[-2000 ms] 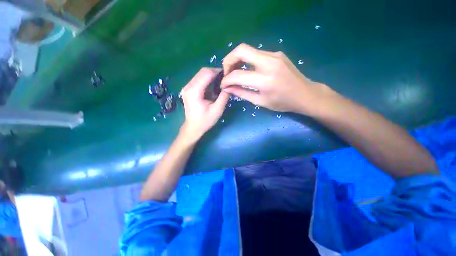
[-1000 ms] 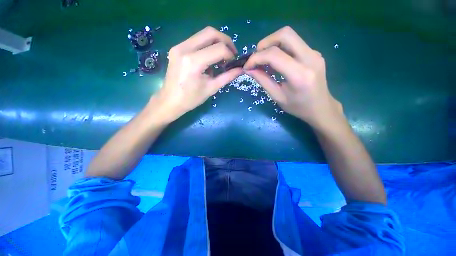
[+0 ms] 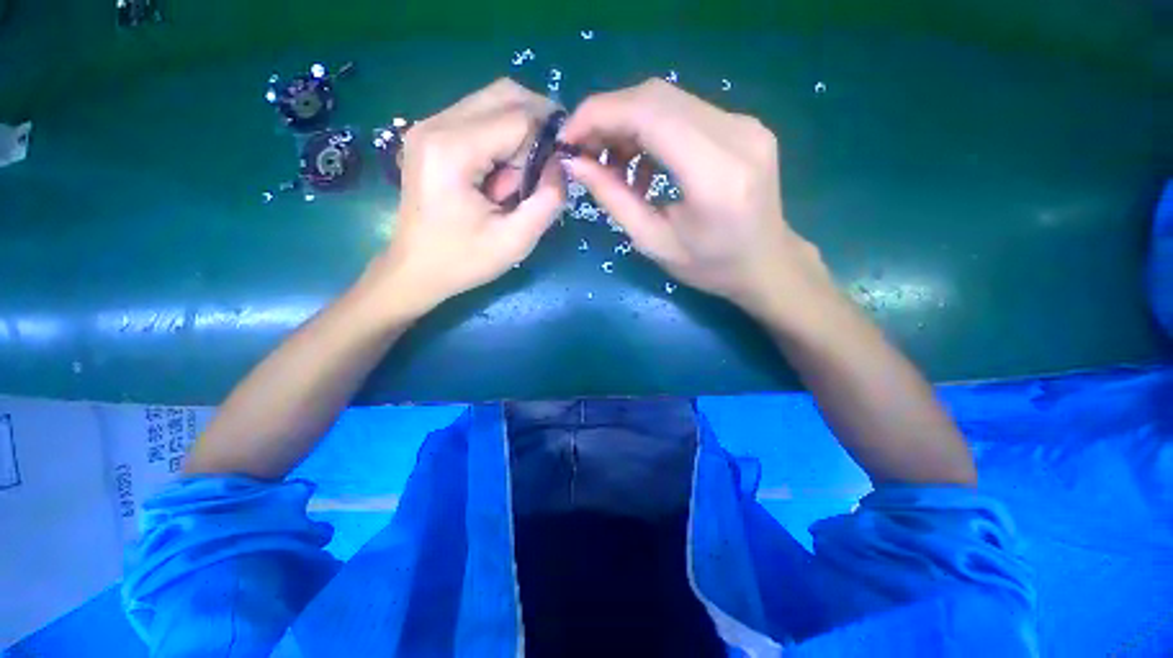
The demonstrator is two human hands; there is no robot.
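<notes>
My left hand point(image 3: 457, 193) holds a dark unit point(image 3: 540, 154) edge-on between its thumb and fingers, above the green surface point(image 3: 515, 334). My right hand point(image 3: 695, 180) is at the unit's right side, its thumb and index fingertips pinched against the edge; whether a tiny clip is between them cannot be told. Small bright clips point(image 3: 585, 212) lie loose below and behind the hands, partly hidden by the right hand. Set-aside dark round units point(image 3: 329, 157) with bright spots lie left of my left hand, one partly hidden behind it.
Another dark unit point(image 3: 136, 13) lies at the far left edge of the view. A pale bar end point(image 3: 13, 143) shows at the left. A white printed carton point(image 3: 77, 514) is below the surface at lower left. A blue sleeve-like shape point(image 3: 1163, 251) shows at the right edge.
The view has turned and shifted. A third set-aside unit now shows beside my left hand. The held unit is turned more upright, with both hands still at it.
</notes>
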